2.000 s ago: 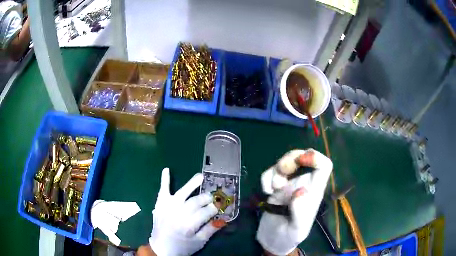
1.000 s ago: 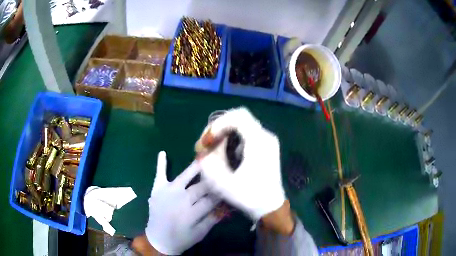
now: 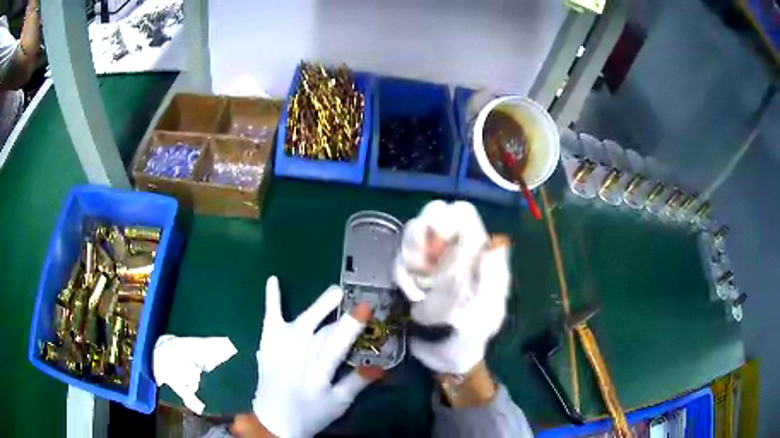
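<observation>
A grey lock housing (image 3: 370, 257) lies hollow side up on the green mat, its rounded top end bare. A brass piece (image 3: 374, 335) sits in its lower half, partly covered by fingers. My left hand (image 3: 306, 368), white-gloved, has its fingertips on the housing's lower left edge and around the brass piece, the other fingers spread. My right hand (image 3: 457, 291), gloved and blurred, is just right of the housing, closed around a dark tool (image 3: 430, 331). Only a short dark part of the tool shows, so its type is unclear.
Blue bins (image 3: 412, 178) and a divided brown box (image 3: 214, 201) stand behind. A grease tub (image 3: 547, 141) with a red brush is back right. A hammer (image 3: 603, 376) and a black-handled tool (image 3: 550, 383) lie right; a blue bin (image 3: 162, 257) and white rag (image 3: 190, 364) left.
My right hand has moved off the housing to the right, uncovering the housing and brass piece. My left hand stays at the housing's lower end. The whole view has shifted slightly.
</observation>
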